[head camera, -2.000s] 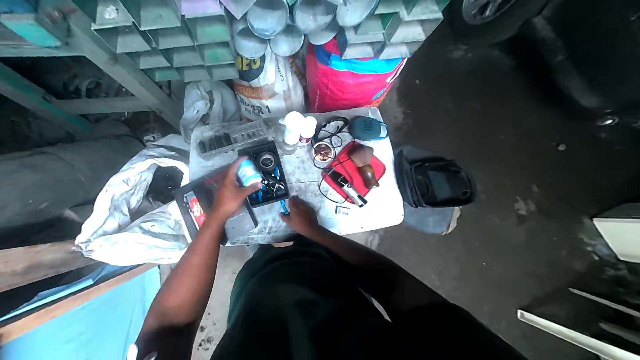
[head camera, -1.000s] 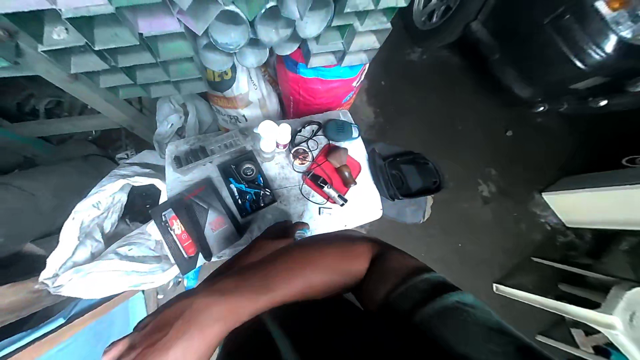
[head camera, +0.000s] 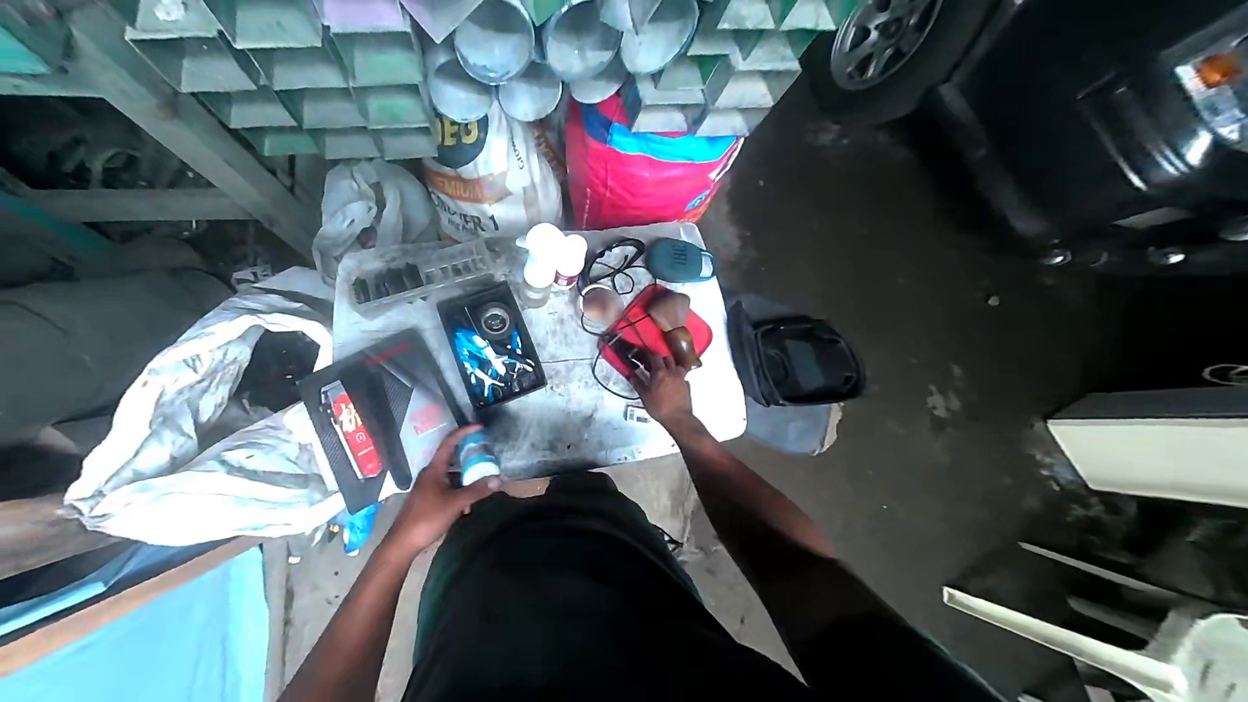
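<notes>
My left hand (head camera: 439, 492) grips a small blue and white container (head camera: 478, 456) at the table's near edge, beside a dark flat box (head camera: 385, 409) with a red label. My right hand (head camera: 665, 392) reaches onto a red pouch (head camera: 639, 327), its fingers at a dark and silvery object that they partly hide. Brown rounded objects (head camera: 682, 346) lie on the pouch. Between the hands, farther back, an open black box (head camera: 492, 343) holds blue and white items and a round dark piece. A thin black cable (head camera: 612, 265) curls around the pouch's left side.
The white table (head camera: 585, 429) also bears a clear compartment case (head camera: 419, 273), white bottles (head camera: 554, 255) and a teal JBL case or speaker (head camera: 680, 260). A black bag (head camera: 804, 359) stands to the right, a white sack (head camera: 195, 429) to the left. Stacked metal tubes (head camera: 492, 44) overhang the back.
My right hand has moved from the table's near edge onto the red pouch. My left hand, earlier over the black box with the blue and white container, is now lower, at the near edge.
</notes>
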